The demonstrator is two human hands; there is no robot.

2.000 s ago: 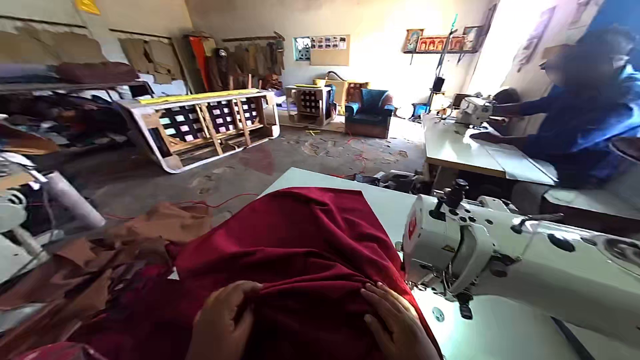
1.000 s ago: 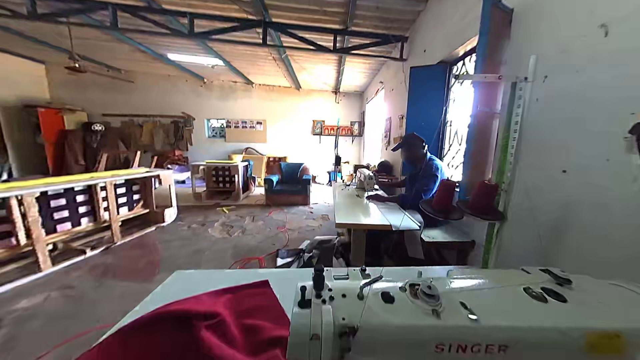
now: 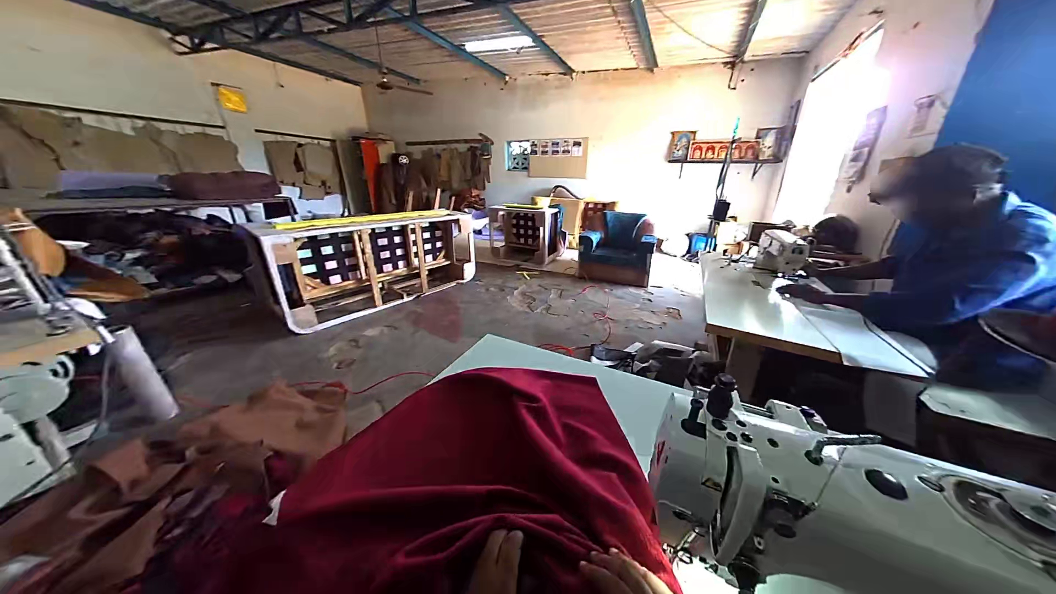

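Note:
Dark red fabric [image 3: 487, 454] covers the near part of a pale sewing table [image 3: 528, 361], bunched into folds toward the bottom edge. At the bottom of the view, my left hand [image 3: 497, 563] rests on the folds, only its fingers showing. My right hand [image 3: 624, 573] lies on the same fabric, close to the needle area of a white industrial sewing machine [image 3: 833, 503]. Both hands are cut off by the frame's lower edge, so whether their fingers pinch the cloth is unclear. The fabric's right edge runs beside the machine's needle end.
Brown fabric pieces [image 3: 239, 429] are heaped at the left. Across the floor stand an upturned wooden sofa frame [image 3: 371, 264] and a blue armchair [image 3: 619, 247]. On the right, a person in blue [image 3: 965, 239] works at another sewing machine [image 3: 781, 250]. Red cables cross the floor.
The view swung up and right, then came back down. Both hands, out of sight one second ago, show again, lower in the frame than two seconds ago.

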